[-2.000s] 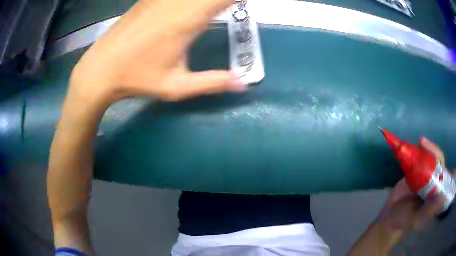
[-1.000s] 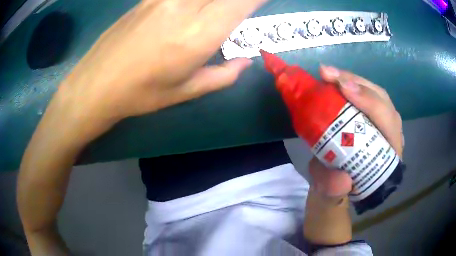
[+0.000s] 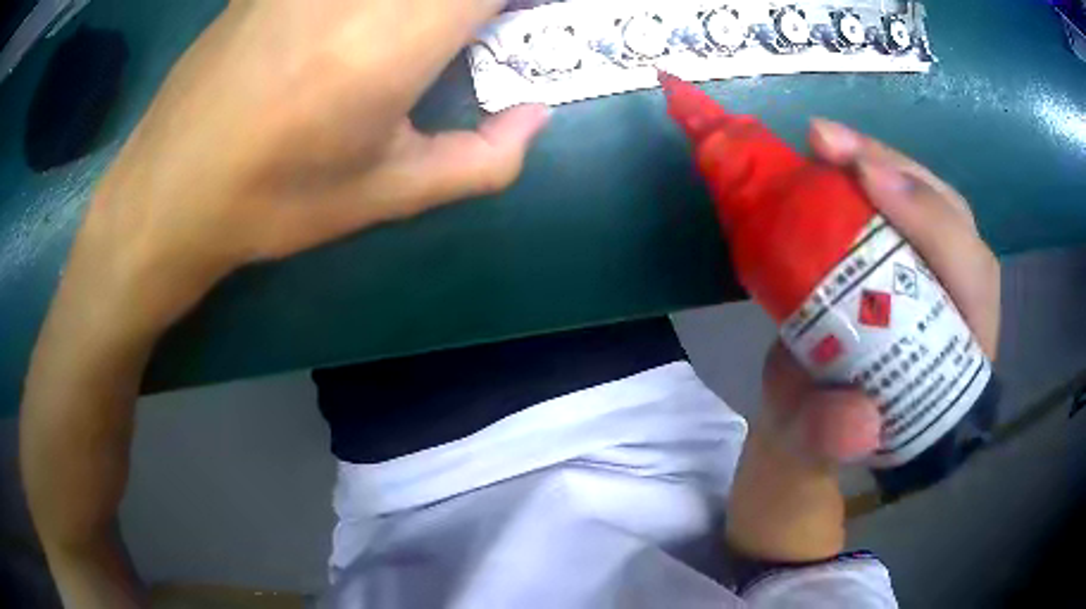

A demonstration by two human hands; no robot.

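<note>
The silver-white part strip (image 3: 703,54) lies along the green worktop at the top of the view, with a row of several round ring-shaped parts. My left hand (image 3: 322,131) is at the strip's left end, its thumb at the lower left corner; its other fingers are cut off by the top edge. My right hand (image 3: 881,297) is shut around the glue bottle (image 3: 822,250), which has a red nozzle, white label and black base. The nozzle tip is at the strip's lower edge, by the second ring from the left.
The green worktop (image 3: 500,274) curves across the view. A dark round pad (image 3: 76,98) lies on it at the upper left. The wearer's black and white clothing is below the worktop edge. A bright edge shows at the top left corner.
Since two seconds ago, the strip has come to lie lengthwise and the bottle has moved left to it. Since one second ago, the tip has shifted from the first ring to the second.
</note>
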